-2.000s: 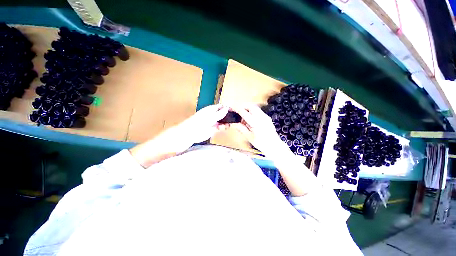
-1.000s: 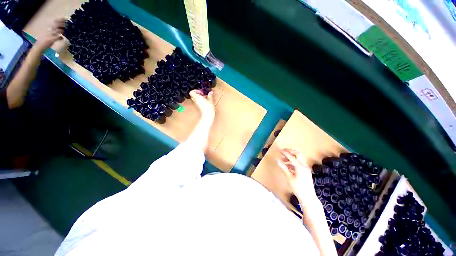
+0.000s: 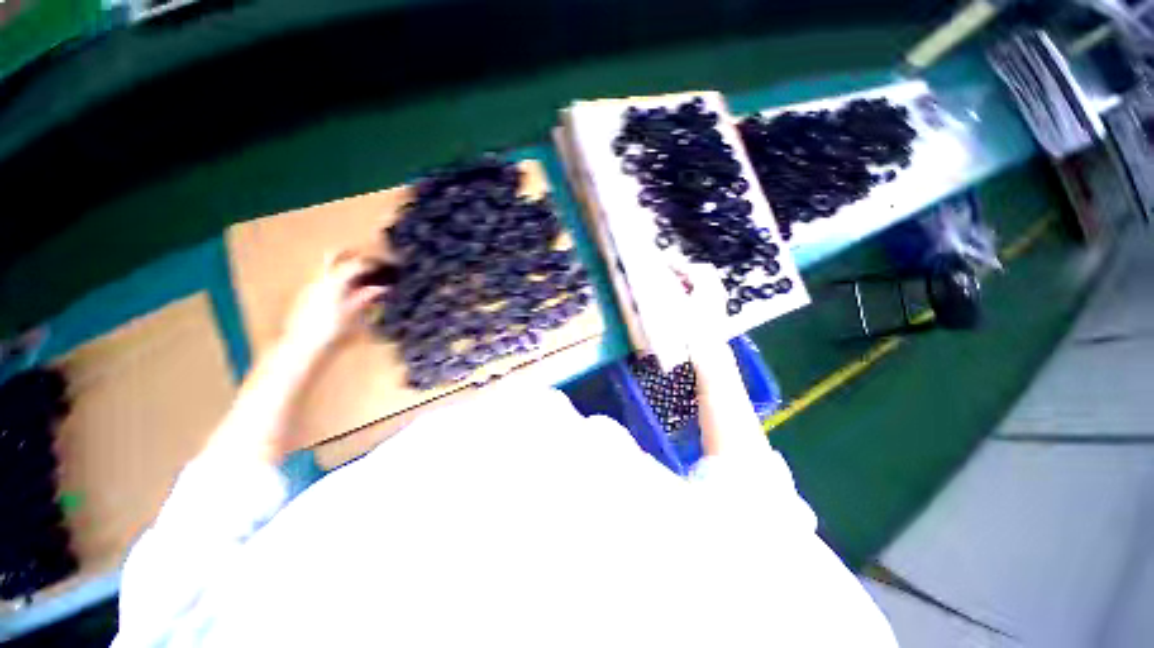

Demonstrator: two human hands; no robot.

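Short black barrels (image 3: pixel 475 279) are massed on the tan cardboard sheet (image 3: pixel 297 253) in the middle. My left hand (image 3: pixel 332 298) is at the left edge of this mass, its fingertips around a dark piece, probably a barrel. Small black rings (image 3: pixel 696 177) lie on the white-topped board stack (image 3: pixel 639 272) to the right. My right hand (image 3: pixel 690 310) is over the near part of that white board, left of the nearest rings. It is overexposed and blurred, so its fingers and any held ring cannot be made out.
Assembled black pieces (image 3: pixel 28 481) stand on the left board (image 3: pixel 139 430) by a green marker (image 3: pixel 71 503). A blue crate (image 3: pixel 757 380) with small contents is below the bench edge. Another dark heap (image 3: pixel 835 152) lies on the far-right white sheet, with clear plastic beside it.
The view has swung right. My left hand has left the assembled rows and come to the barrels. My right hand has moved from beside the barrels to the white board with the rings.
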